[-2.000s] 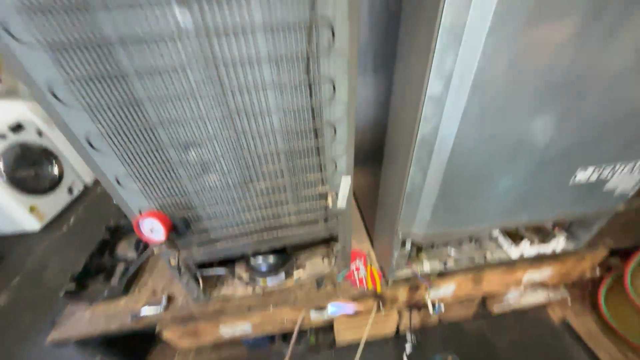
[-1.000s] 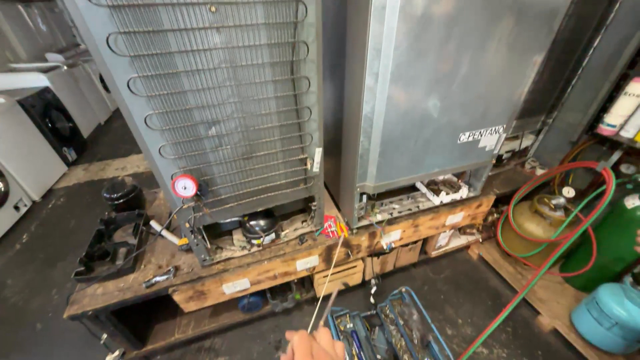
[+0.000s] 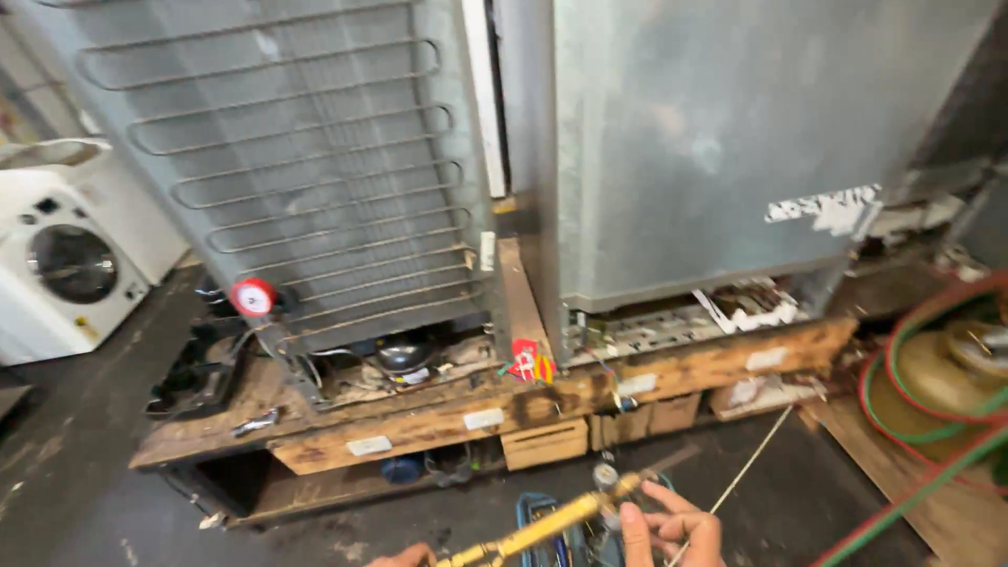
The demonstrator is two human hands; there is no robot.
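Observation:
Both hands are low in the view on a brass gas torch handle [image 3: 543,528] that slants up to the right. My right hand [image 3: 669,524] has its fingers and thumb around the front end, near the fittings. My left hand [image 3: 405,556], mostly cut off by the bottom edge, is at the rear end. Beyond them a refrigerator with a wire condenser coil [image 3: 315,157] stands on a wooden bench [image 3: 441,437], with a black compressor [image 3: 403,354] at its base and a red pressure gauge [image 3: 253,298] at its lower left corner.
A second refrigerator [image 3: 709,142] stands to the right. Red-handled pliers [image 3: 531,361] lie between the two. Below is a blue toolbox [image 3: 535,504]. Red and green hoses [image 3: 890,504] loop past a gas cylinder [image 3: 937,378] at right. A white washing machine [image 3: 71,260] is at left.
The brass torch handle is now in view with both hands at it; one second ago only one hand showed at the bottom edge. The view has moved closer to the bench.

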